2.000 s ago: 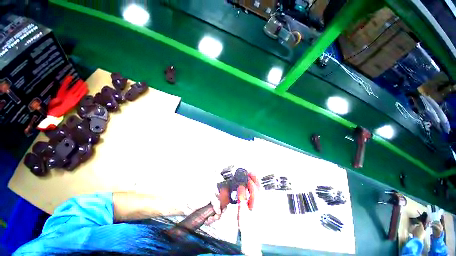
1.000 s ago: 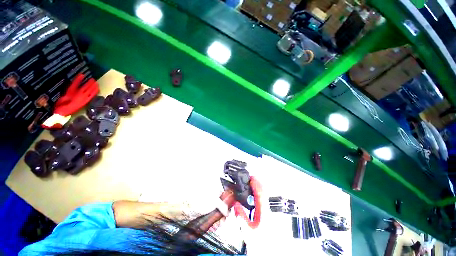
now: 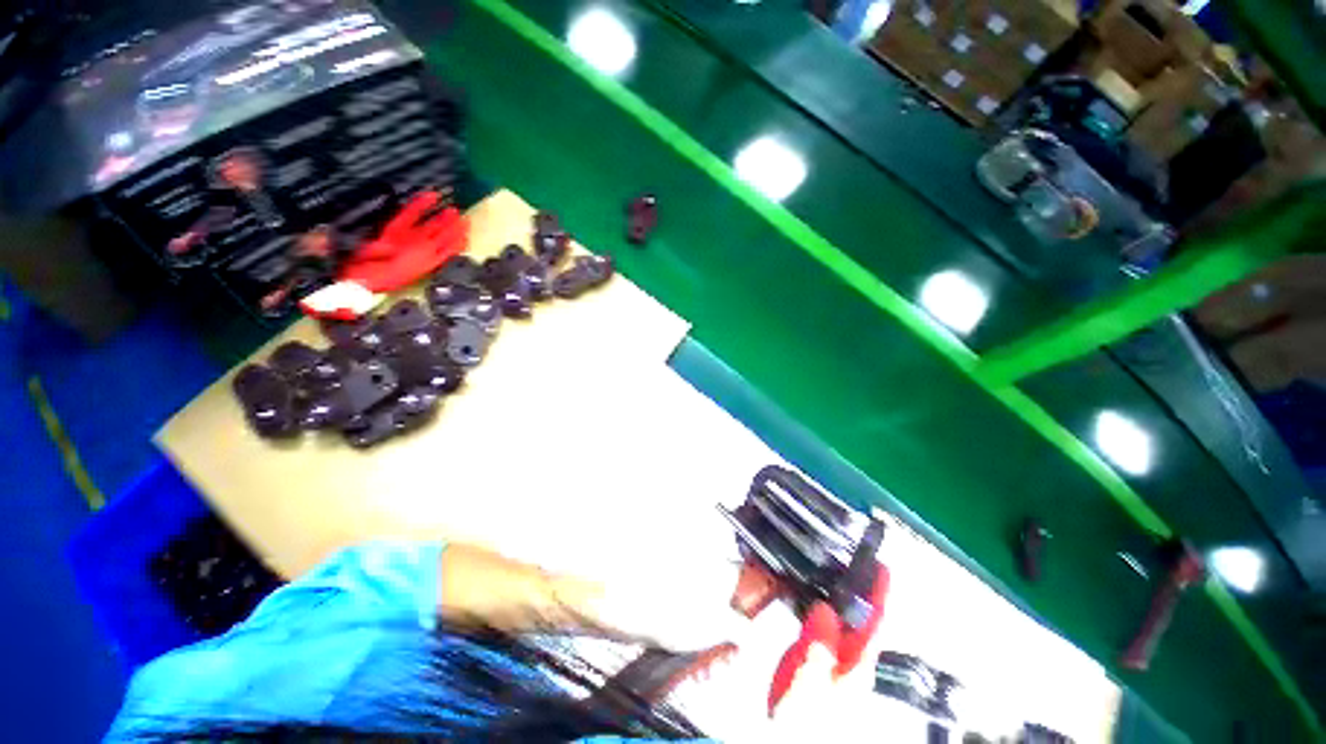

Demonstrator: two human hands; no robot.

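An appliance head (image 3: 800, 526) with ribbed silver-black metal is held over the white sheet, its metal side showing. My right hand (image 3: 839, 640), in a red-fingered glove, grips it from the lower right. My left hand (image 3: 604, 618) is bare, below a blue sleeve, and is around the maroon-brown handle (image 3: 655, 674); glare and dark hair hide part of it. Short ribbed metal strips (image 3: 913, 680) lie on the sheet to the lower right, some cut off by the picture's edge.
Dark maroon caps (image 3: 364, 381) are piled on the tan board (image 3: 218, 458). A red glove (image 3: 400, 250) lies beside them near a black printed box (image 3: 276, 160). The green conveyor (image 3: 814, 327) runs behind, with small maroon parts and a T-shaped unit (image 3: 1163, 603). A blue bin (image 3: 131, 545) is at left.
The view has swung left, so the bench appears further right. The head has turned, with its ribbed metal now facing the camera more fully. Both hands remain on the unit.
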